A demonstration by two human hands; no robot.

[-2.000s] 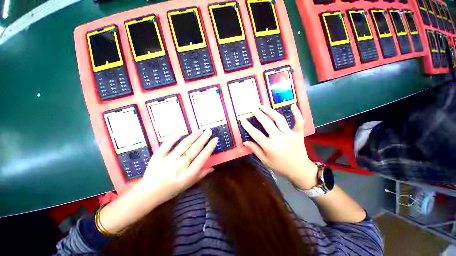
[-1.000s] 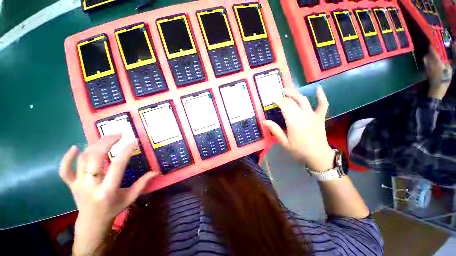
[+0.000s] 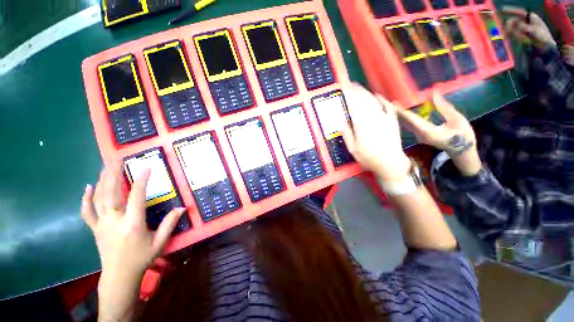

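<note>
A red phone tray (image 3: 208, 121) lies on the green bench with two rows of keypad phones. The back-row phones, such as the one at the middle (image 3: 217, 55), have dark screens. The front-row phones, such as the middle one (image 3: 248, 146), have white lit screens. My left hand (image 3: 126, 214) is at the front-left phone (image 3: 151, 176), fingers apart, thumb over its keypad. My right hand (image 3: 376, 135) is at the tray's right end, beside the front-right phone (image 3: 332, 116), partly blurred; I cannot tell whether it grips the tray edge.
A second red tray (image 3: 403, 94) with phones is at the right, one end near another person's hand (image 3: 450, 132); that person wears a dark checked sleeve. A loose phone (image 3: 135, 9) and a yellow pen-like stick (image 3: 200, 6) lie beyond my tray. A white line crosses the bench.
My right hand has shifted to the tray's right end. The neighbour's hand has come close to it, and the neighbouring tray has a gap among its phones. The yellow stick has come into view.
</note>
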